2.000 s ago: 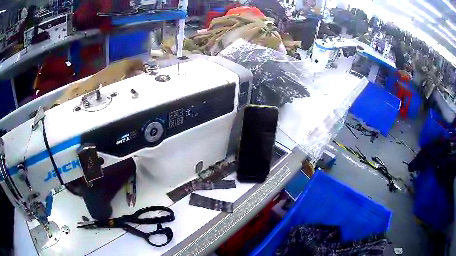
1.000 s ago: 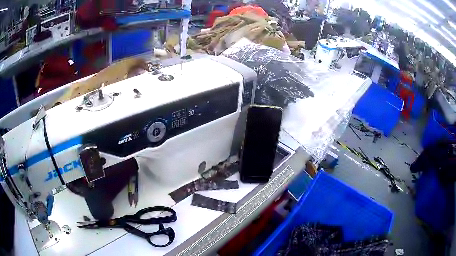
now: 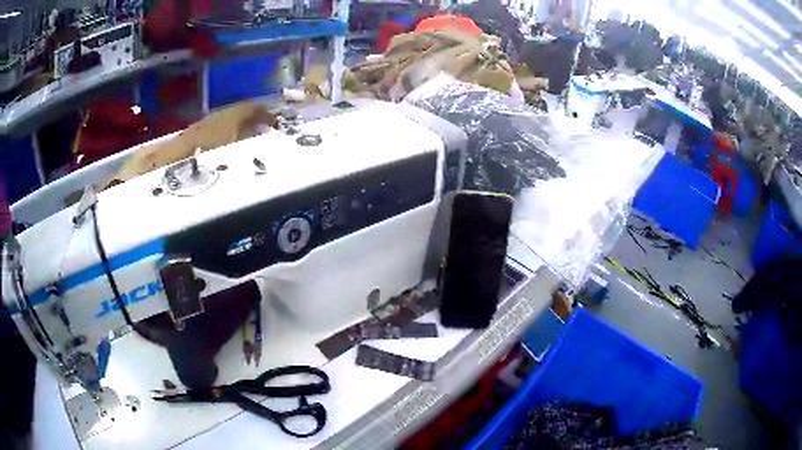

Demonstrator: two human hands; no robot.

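No hand is in the picture. The white sewing machine with a black panel and blue stripe stands in front. Its needle area is at the lower left. Black scissors lie on the white table, blades towards the needle. A dark cloth drapes against the machine base, with thin snips or tweezers upright beside it. A black phone leans on the machine's right end. Dark checked scraps lie flat left of the phone.
A blue crate with dark patterned fabric stands below the table's right edge. Clear plastic and tan cloth lie behind the machine. Scraps litter the floor at right. More blue crates stand beyond.
The whole view has shifted, so the machine, scissors, phone and crate appear slightly further right and lower. Nothing on the table has visibly moved, and no hand has appeared.
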